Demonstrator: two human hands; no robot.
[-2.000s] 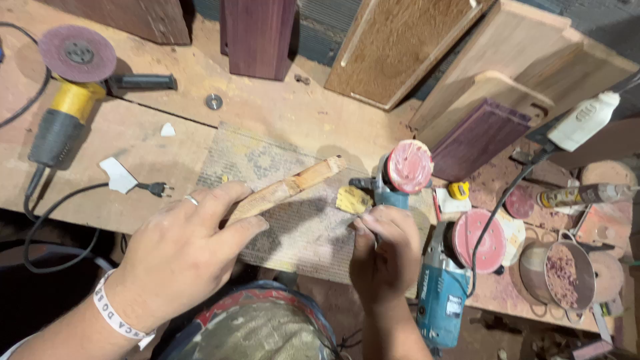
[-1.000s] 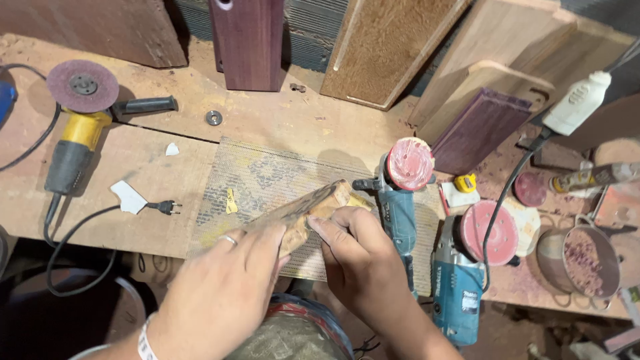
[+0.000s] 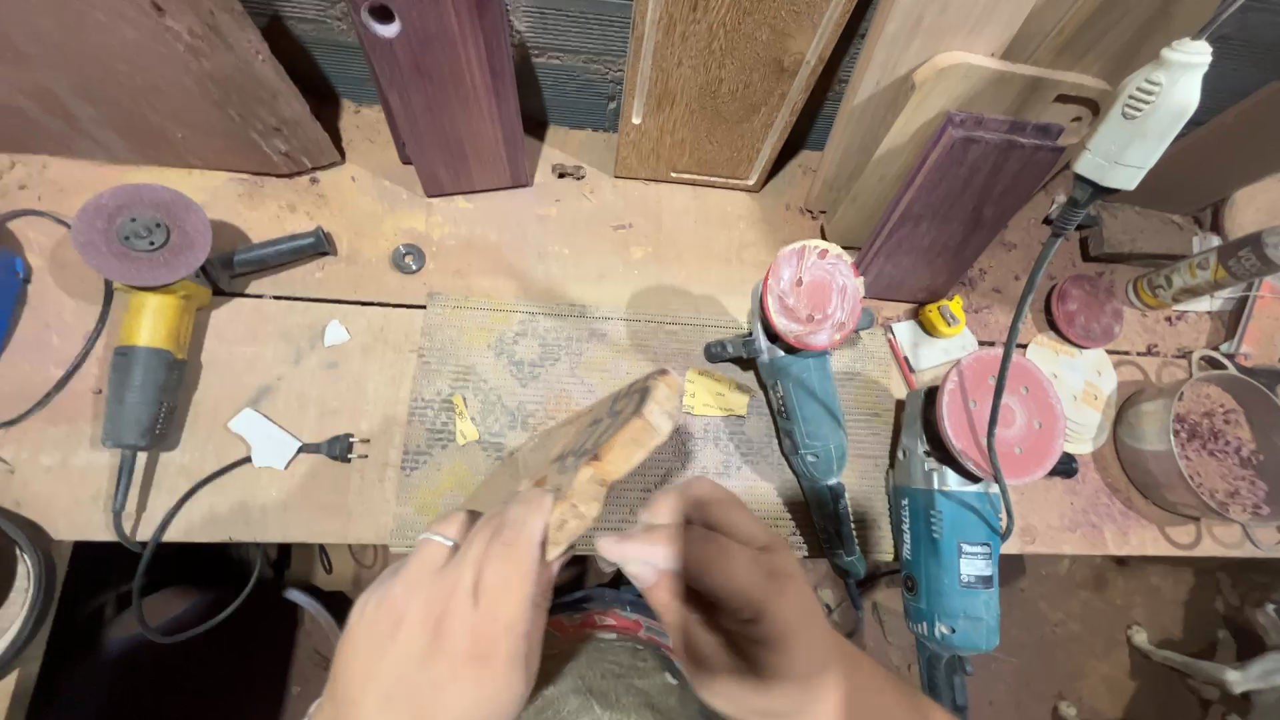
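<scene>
My left hand (image 3: 450, 600), with a ring on one finger, grips a rough-edged piece of wood (image 3: 610, 450) held tilted above a perforated mat (image 3: 540, 350). Close to the wood's lower right edge is my right hand (image 3: 720, 590), blurred, its fingertips drawn together; whether something small is between them cannot be told. A torn piece of yellow sandpaper (image 3: 716, 392) lies just beyond the wood, and a smaller scrap (image 3: 465, 420) is to its left. Right of the hands lies a teal sander (image 3: 808, 400) with a pink disc facing up.
A Makita sander (image 3: 950, 540), a metal pot of shavings (image 3: 1150, 440) and a yellow tape measure (image 3: 942, 317) are at the right. A yellow and black angle grinder (image 3: 150, 350) with its cord lies left. Purple boards (image 3: 450, 90) and a brown board (image 3: 725, 90) lean behind.
The right hand was on the wood a second ago and is now lower, beside its edge. The yellow sandpaper piece, hidden behind the wood and hands then, shows again.
</scene>
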